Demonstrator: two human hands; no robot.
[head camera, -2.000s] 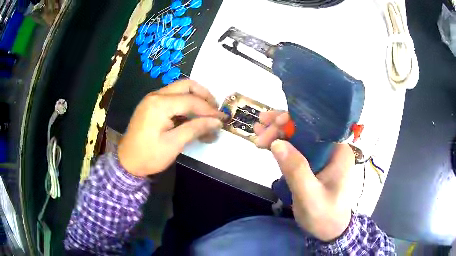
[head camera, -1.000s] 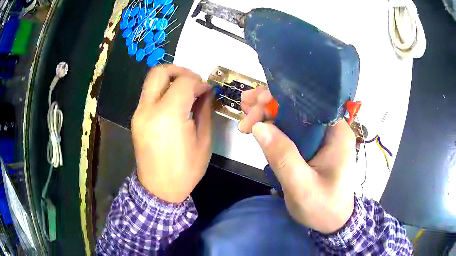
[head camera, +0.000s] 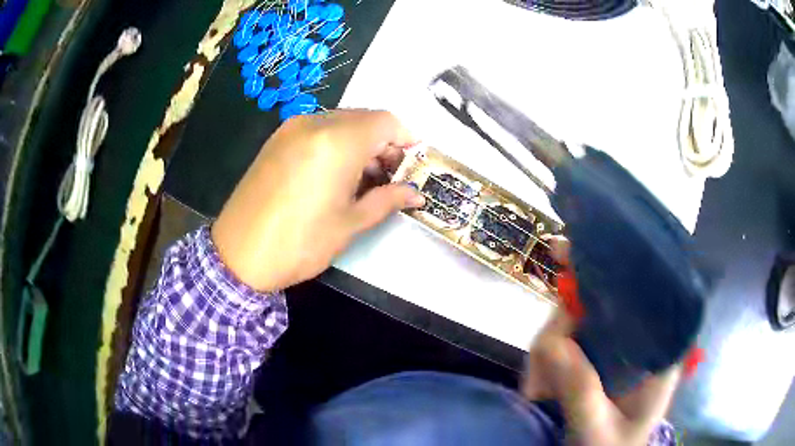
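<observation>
The open power strip housing lies slantwise on the white sheet, inner side up, with black modules and thin metal strips inside. My left hand grips its left end, the thumb over the inside edge. A small dark blue bit shows at the thumb tip; most of it is hidden. My right hand holds the blue-grey soldering gun by its grip, blurred. The gun's scorched metal nose points up and left, above the housing. The gun covers the housing's right end.
Blue discs with wire legs lie in a pile at the upper left. A bundled white cord lies at the upper right. A corded plug lies on the green conveyor behind its chipped cream edge. Dark rings show at the top.
The soldering gun and my right hand have moved right and down, uncovering more of the housing. My left hand has turned and now grips the housing's left end.
</observation>
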